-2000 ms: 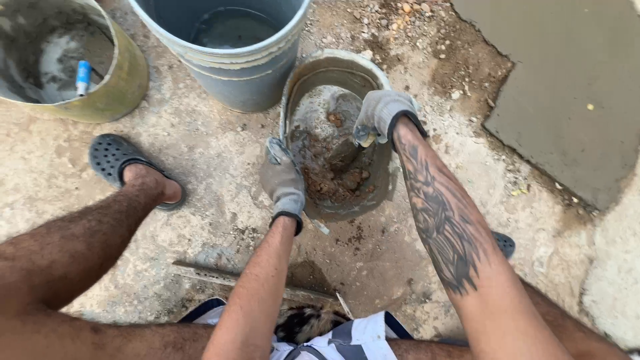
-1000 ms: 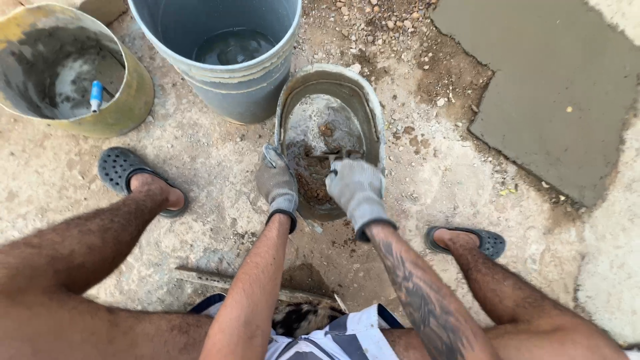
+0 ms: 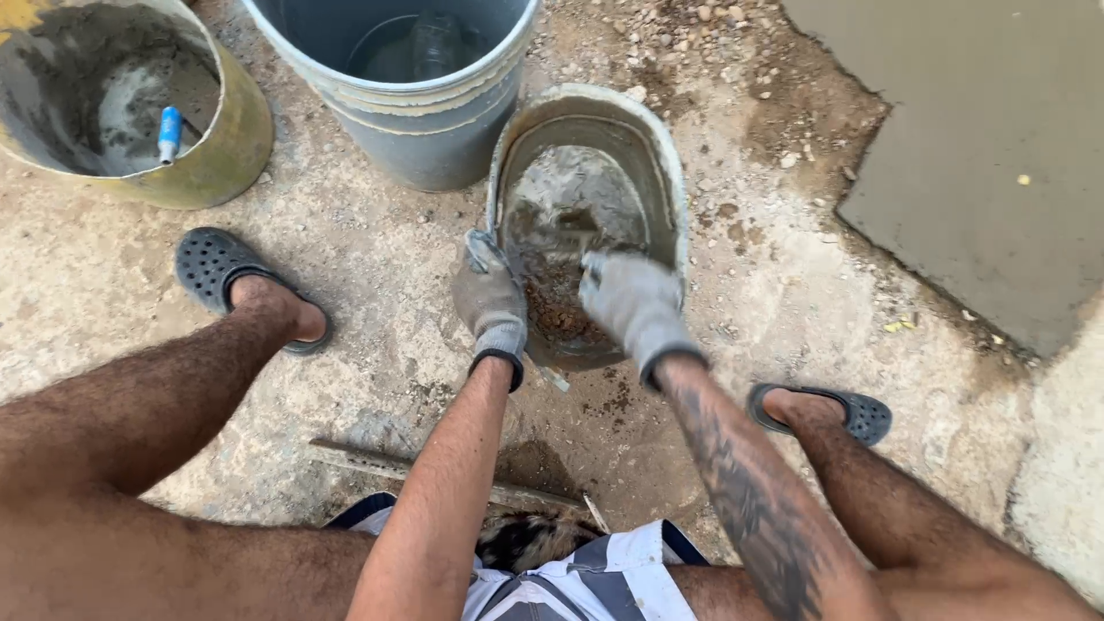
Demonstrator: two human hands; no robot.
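An oval plastic tub [image 3: 675, 198] stands on the ground before me, with wet grey mortar mix [image 3: 573, 185] and a brown, sandy clump [image 3: 565, 315] at its near end. My left hand [image 3: 492, 293], in a grey work glove, grips the tub's left rim. Above the mix is my right hand [image 3: 634, 302], gloved too and blurred, closed around the handle of a tool. Most of that tool is hidden by the glove and the mix; its kind cannot be told.
A grey bucket [image 3: 423, 129] holding water stands behind the tub. Further left is a yellowish, mortar-stained bucket [image 3: 233, 129] with a blue-capped tube [image 3: 170, 134]. Smooth wet concrete [image 3: 992, 172] lies at right. A wooden strip [image 3: 371, 461] lies near my clogs [image 3: 211, 263].
My right hand was over the tub's right side two seconds ago, dropped toward the near end, and is now slightly farther up the tub. My left hand stays at the left rim.
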